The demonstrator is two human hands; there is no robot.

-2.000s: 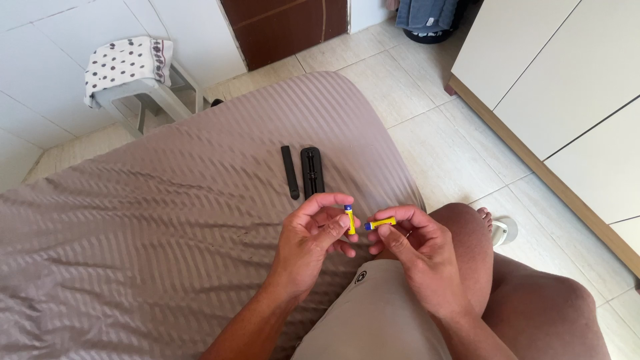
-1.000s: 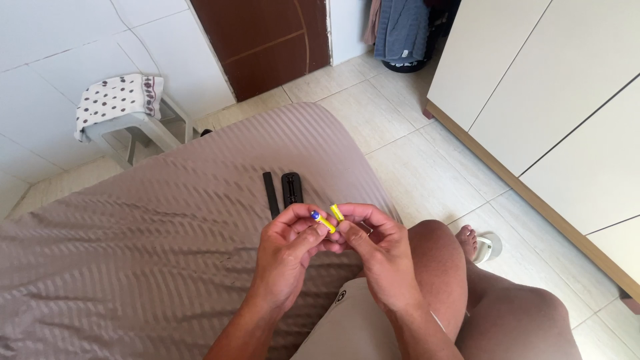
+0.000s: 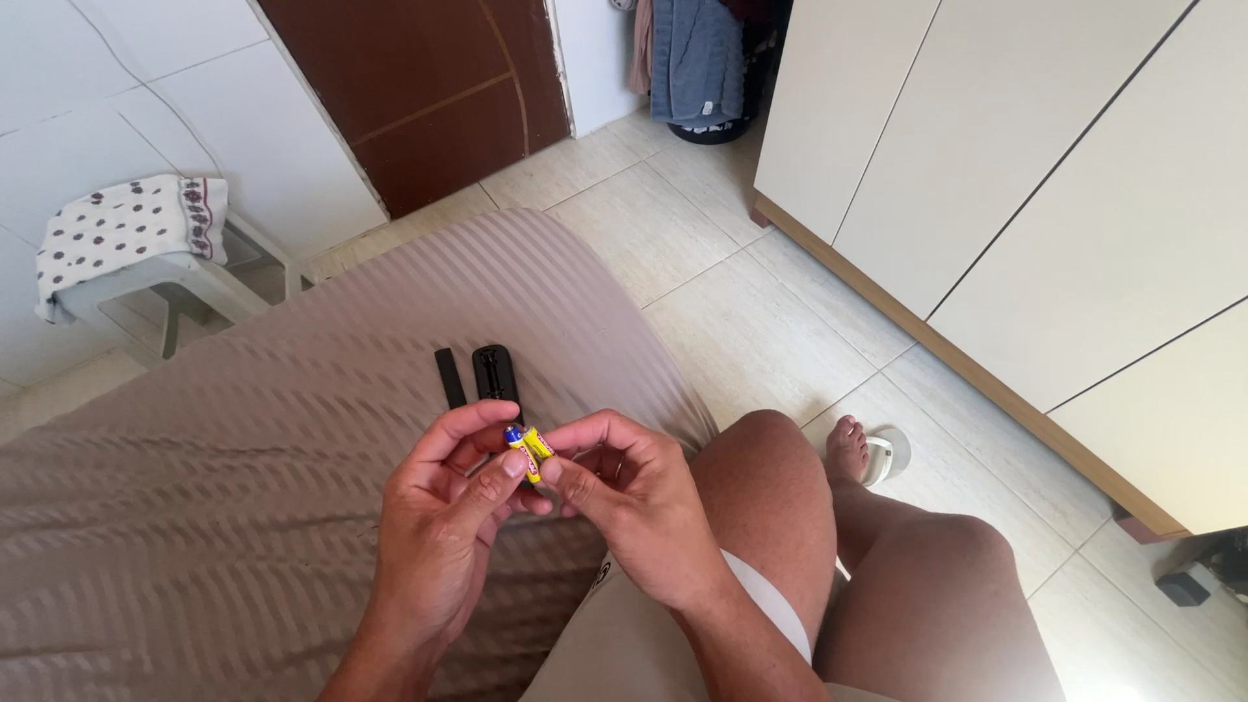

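Note:
My left hand (image 3: 453,507) pinches a yellow and blue battery (image 3: 523,455) between thumb and fingers, its blue end up. Close beside it, my right hand (image 3: 624,487) holds a second yellow battery (image 3: 538,444), partly hidden by the fingers. The two batteries lie side by side and look to be touching. Just beyond my hands, a black remote control (image 3: 494,370) rests on the bed with its battery compartment exposed. Left of it lies a narrow black cover (image 3: 448,376). My left hand hides the lower ends of both.
The bed has a striped mauve sheet (image 3: 292,390). A plastic stool (image 3: 185,273) with a patterned cloth (image 3: 127,224) stands at the left. A brown door (image 3: 439,88) is ahead, and a pale cabinet (image 3: 975,146) is at the right. A sandal (image 3: 882,455) is on the tiled floor.
Two seconds ago the batteries were apart and pointed different ways; now my hands have brought them together, side by side. The remote control and cover remain on the bed.

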